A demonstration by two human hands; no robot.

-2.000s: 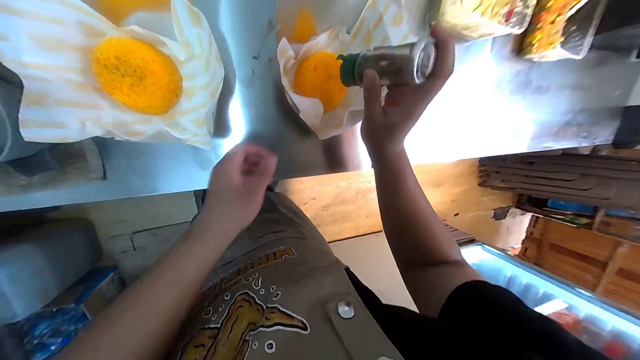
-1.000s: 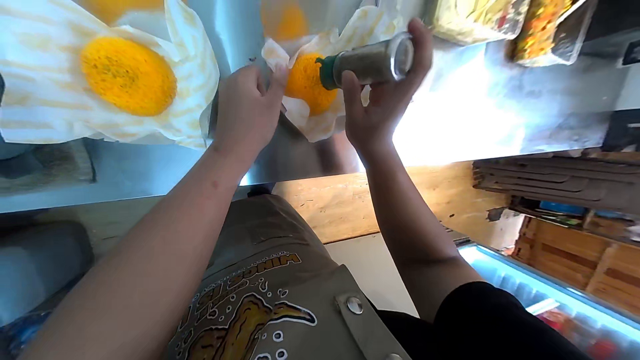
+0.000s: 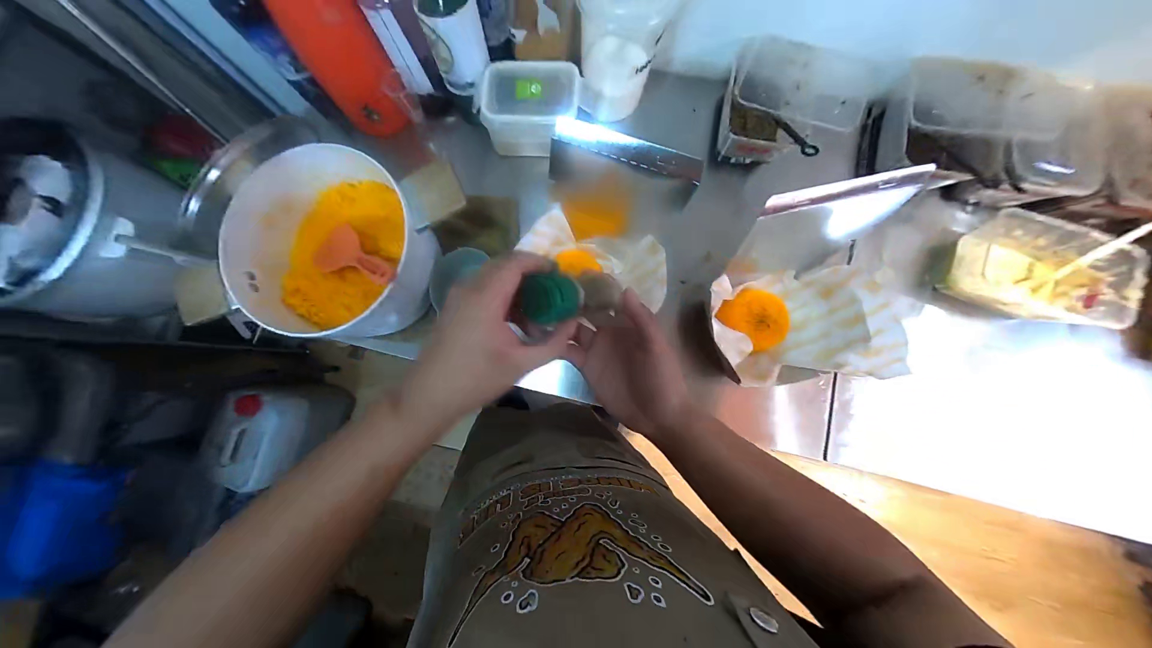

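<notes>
Between my hands is a spice jar [image 3: 598,292] with a green cap [image 3: 551,299], partly blurred. My left hand [image 3: 477,337] closes its fingers around the cap end, while my right hand [image 3: 630,360] grips the jar's body. Just beyond the jar, a yellow-orange mound of food [image 3: 578,261] sits in patterned wrapping paper [image 3: 643,270], partly hidden by my fingers. Right of my hands, a second yellow-orange mound with dark specks [image 3: 754,319] rests on another paper sheet [image 3: 832,315].
A white pot [image 3: 236,225] of yellow rice-like food with an orange scoop [image 3: 346,255] stands at the left. Behind are a lidded plastic container [image 3: 526,108] and clear bins [image 3: 760,117]. A tub with pale food [image 3: 1044,270] is at right, on the steel counter [image 3: 990,405].
Both hands have come together around the jar, which my right hand alone held over a mound earlier. My left hand has let go of the paper edge. The view has swung left.
</notes>
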